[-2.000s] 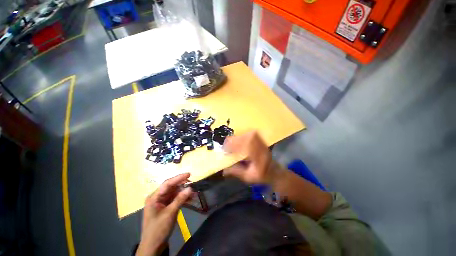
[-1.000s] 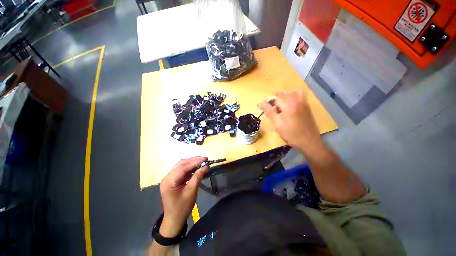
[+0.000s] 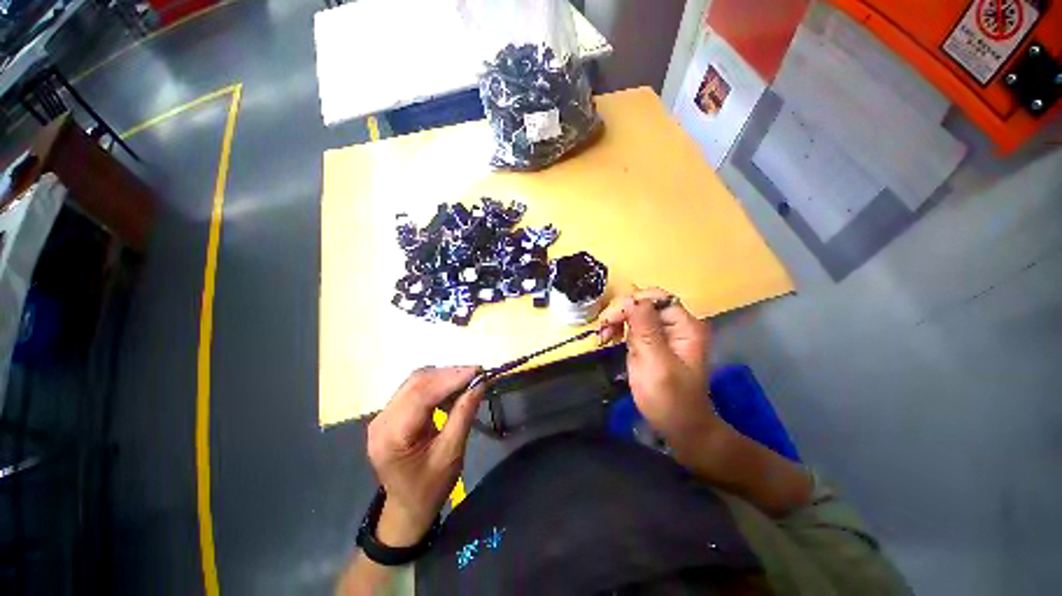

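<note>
My left hand [image 3: 425, 437] pinches a small black part [image 3: 475, 382] between thumb and fingertips, just off the table's front edge. My right hand [image 3: 666, 361] holds a thin dark brush [image 3: 547, 350]; its tip reaches left to the part in my left hand. Whether the tip touches it is hard to tell. A whitish cup [image 3: 579, 288] with black contents stands on the yellow table [image 3: 687, 221], just behind my right fingers. A loose pile of black parts [image 3: 468, 259] lies left of the cup.
A clear bag of black parts [image 3: 538, 111] stands at the table's far end. A white table [image 3: 384, 58] is beyond. A blue bin [image 3: 745, 408] is below at the right. An orange machine [image 3: 932, 47] juts in at upper right. A cap brim [image 3: 582, 524] covers the bottom middle.
My right hand has moved from above the cup down and slightly left, bringing the brush to the part. My left hand still holds the part in nearly the same place.
</note>
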